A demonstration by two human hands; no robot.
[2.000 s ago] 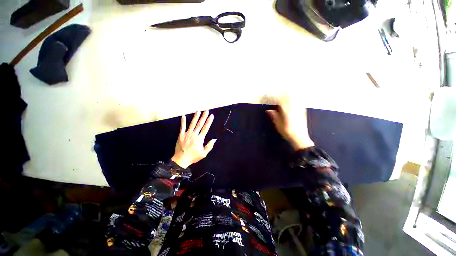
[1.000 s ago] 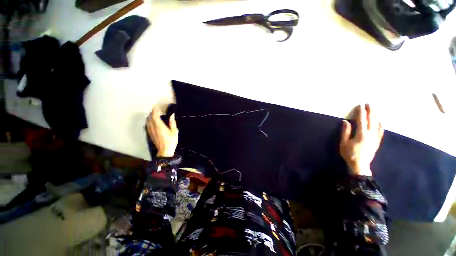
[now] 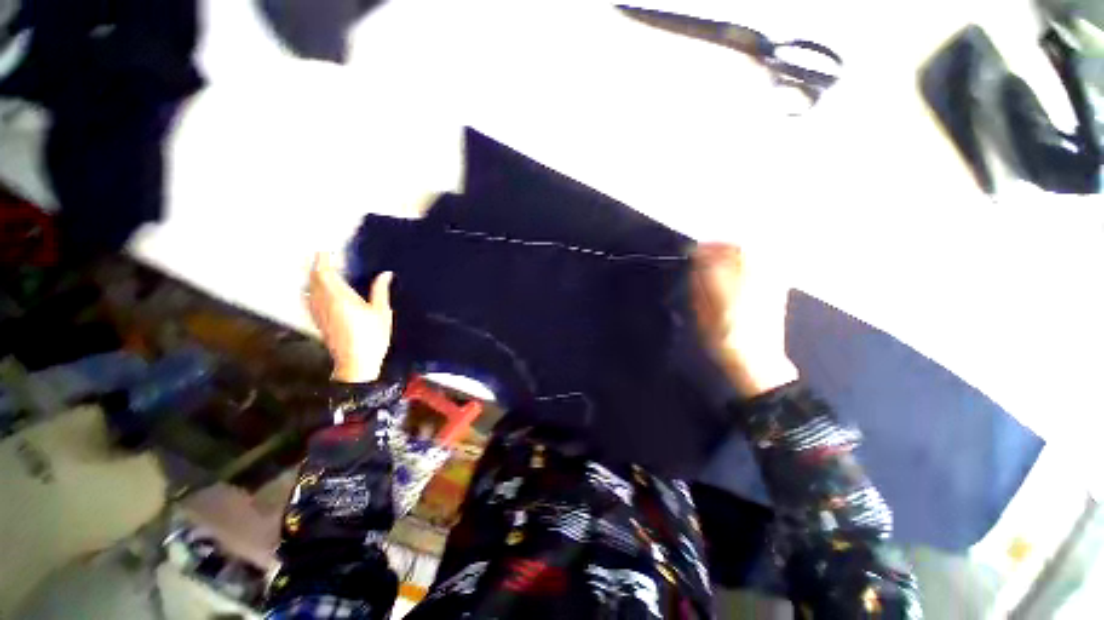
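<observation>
The dark navy trouser leg panel [image 3: 605, 327] lies across the white table and over its near edge. White basting thread [image 3: 557, 246] runs along its upper part, and another stitched line curves lower down. My left hand [image 3: 349, 317] is at the panel's left end, fingers and thumb apart; whether it holds the cloth edge is unclear. My right hand [image 3: 732, 317] rests at the panel's upper edge, right of the middle, blurred, with its fingers partly hidden against the cloth.
Shears [image 3: 757, 46] lie at the top of the white table [image 3: 557, 91]. The steam iron [image 3: 1011, 115] stands at the upper right. A dark garment heap [image 3: 115, 109] is at the upper left. A red stool [image 3: 446, 412] shows below the table edge.
The view has swung left, and things on the table appear further right. My right hand has moved left along the panel, closer to my left hand. More of the basted left end shows.
</observation>
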